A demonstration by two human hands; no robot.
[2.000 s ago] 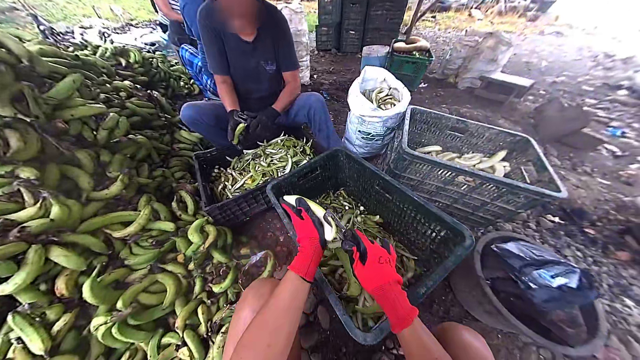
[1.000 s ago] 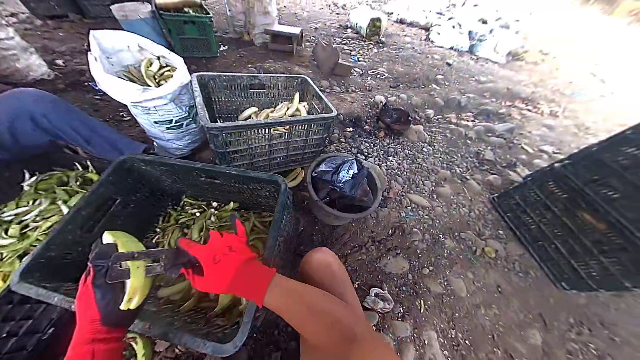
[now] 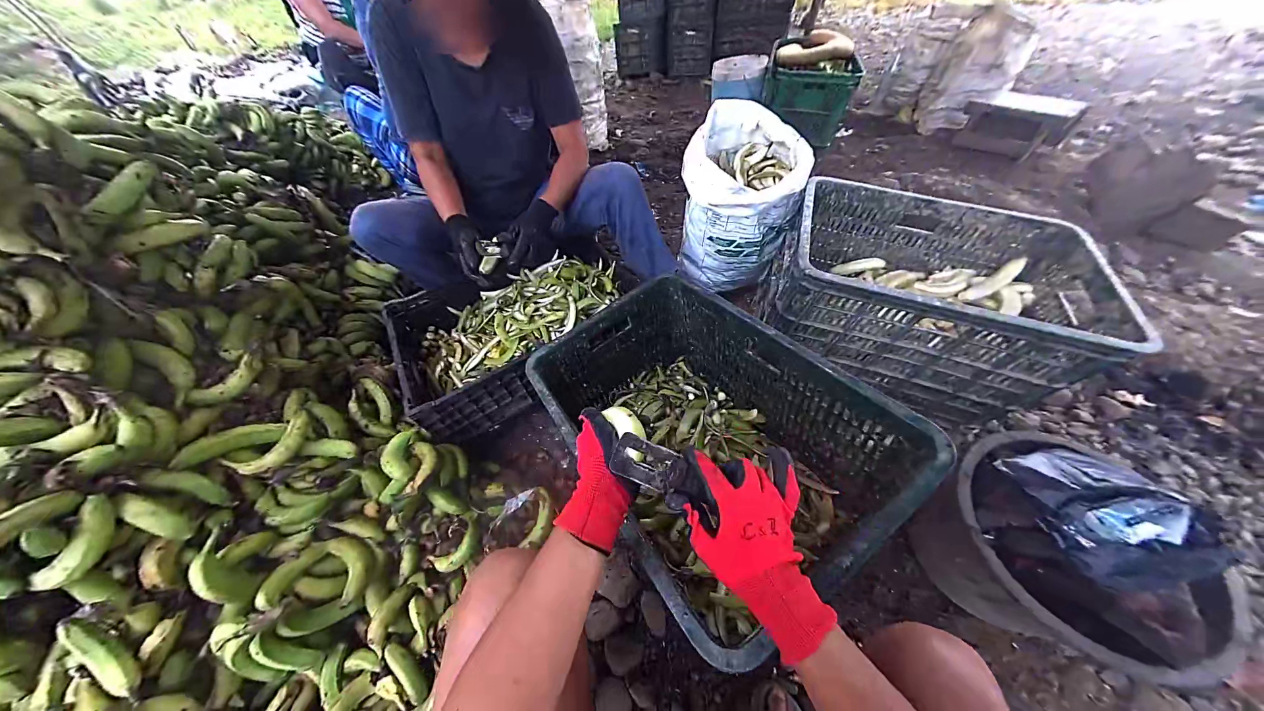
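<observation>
My left hand (image 3: 600, 484), in a red and black glove, grips a partly peeled green plantain (image 3: 624, 423) over the near side of a dark green plastic crate (image 3: 869, 415). In my right hand (image 3: 749, 528), gloved alike, is a flat dark peeling tool (image 3: 647, 464), its blade end against the plantain. Under both hands the crate holds cut green peels (image 3: 701, 415). The fingertips of both hands are partly hidden by the tool and the gloves.
Green plantains (image 3: 286, 444) are heaped at left. A co-worker's gloved hands (image 3: 504, 242) work over a black crate of peels (image 3: 459, 413). Behind stand a white sack (image 3: 736, 222) and a crate of peeled plantains (image 3: 958, 365); a round tub (image 3: 1027, 612) with black plastic sits at right.
The view has swung right and back again. Both hands still hold plantain and tool over the peel crate; the tool lay across the plantain one second ago too.
</observation>
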